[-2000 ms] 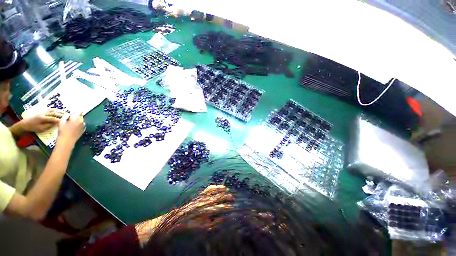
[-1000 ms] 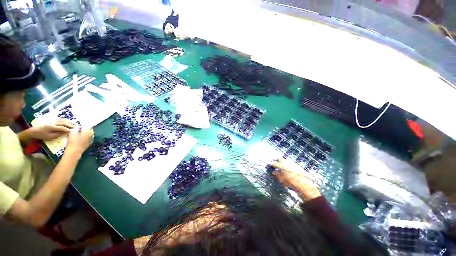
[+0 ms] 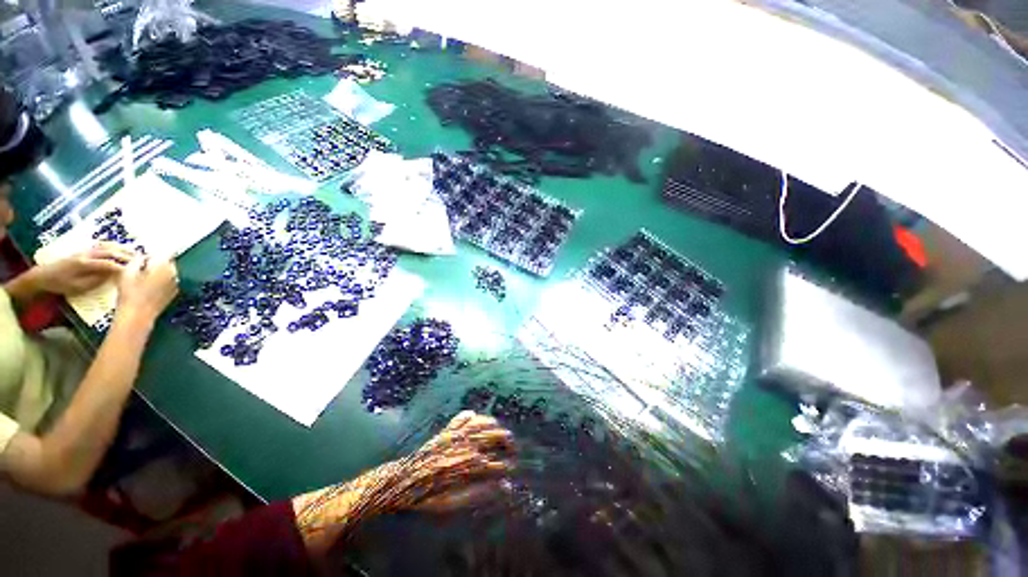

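My left hand (image 3: 468, 449) is at the bottom centre, beside small black parts (image 3: 496, 402) on the green bench. Dark hair partly covers the hand, so its grip is unclear. My right hand is not in view. A clear blister tray (image 3: 705, 372) lies right of centre. Its far rows hold black parts (image 3: 654, 271); its near pockets look pale and shiny. A few loose parts (image 3: 619, 319) lie near its middle. A pile of glossy black parts (image 3: 408, 363) lies left of my hand. A larger pile (image 3: 293, 254) covers part of a white paper sheet (image 3: 304, 378).
Another worker's hands (image 3: 141, 280) are at left over small parts. A filled tray (image 3: 507, 214) and white packet (image 3: 406, 203) lie beyond centre. A whitish block (image 3: 845, 338) and bagged tray (image 3: 913, 485) are at right. Black strips (image 3: 530, 126) lie under the lamp.
My right hand was over the clear tray one second ago and has left the picture. My left hand now shows more clearly at bottom centre. Fewer loose parts show on the tray's middle than two seconds ago.
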